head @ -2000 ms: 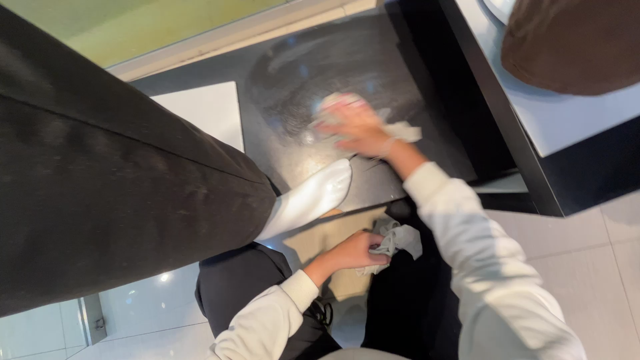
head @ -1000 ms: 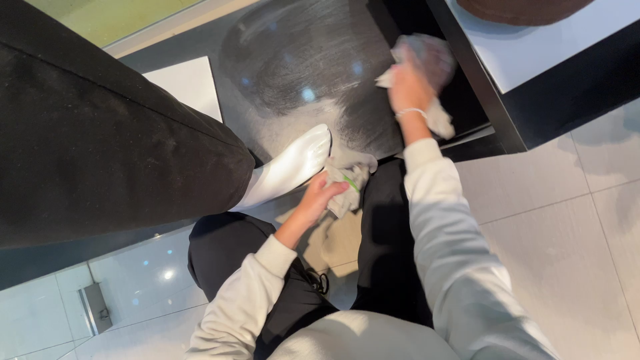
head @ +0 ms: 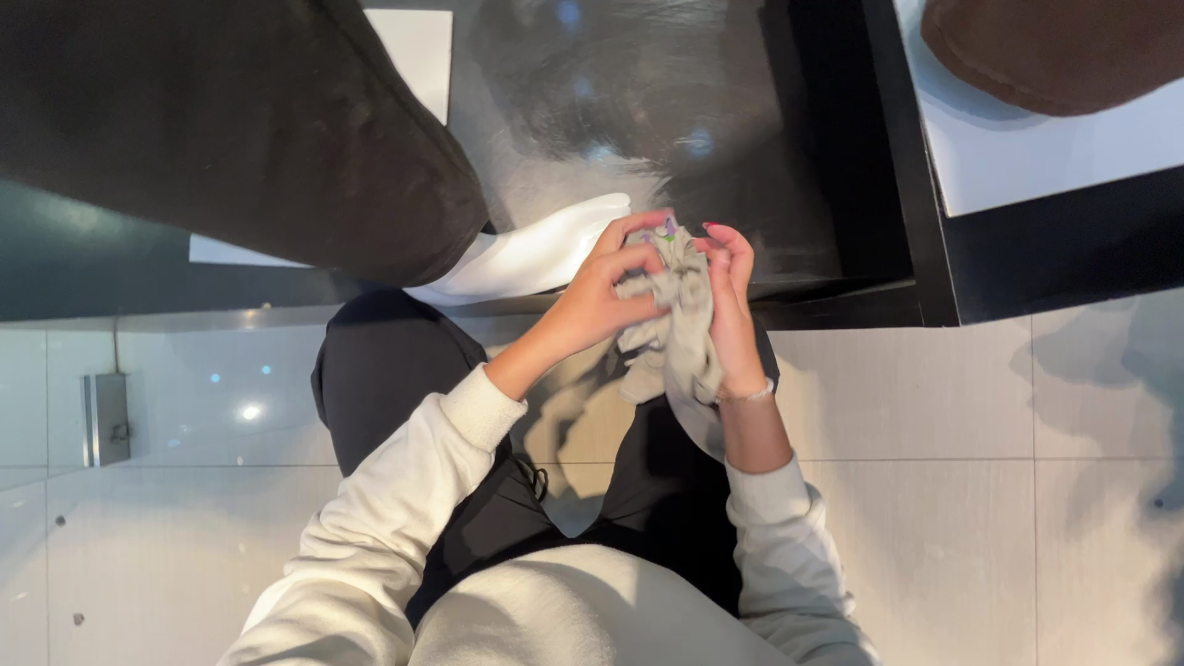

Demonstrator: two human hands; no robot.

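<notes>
Both hands meet in front of the black platform around crumpled grey cloths (head: 680, 314). My left hand (head: 610, 277) grips the cloth from the left with bent fingers. On the right side my right hand (head: 733, 305) holds the same bundle, its fingers raised at the top; a pale band circles the wrist. Whether the bundle is one cloth or two, I cannot tell. Just left of my left hand lies the white foot of a mannequin (head: 536, 250), below a dark trouser leg (head: 277, 139). Smears and a dull film mark the black platform surface (head: 629, 92).
A raised black edge (head: 911, 185) bounds the platform on the right. Beyond it, a brown rounded object (head: 1054, 46) stands on a white board (head: 1045, 162). Another white board (head: 416, 55) lies behind the trouser leg. A metal fitting (head: 108, 419) is at the left, above floor tiles (head: 906, 388).
My right hand has come from the platform's right side to the front, beside my left hand. The cloths, apart in the earlier frames, are now together between both hands.
</notes>
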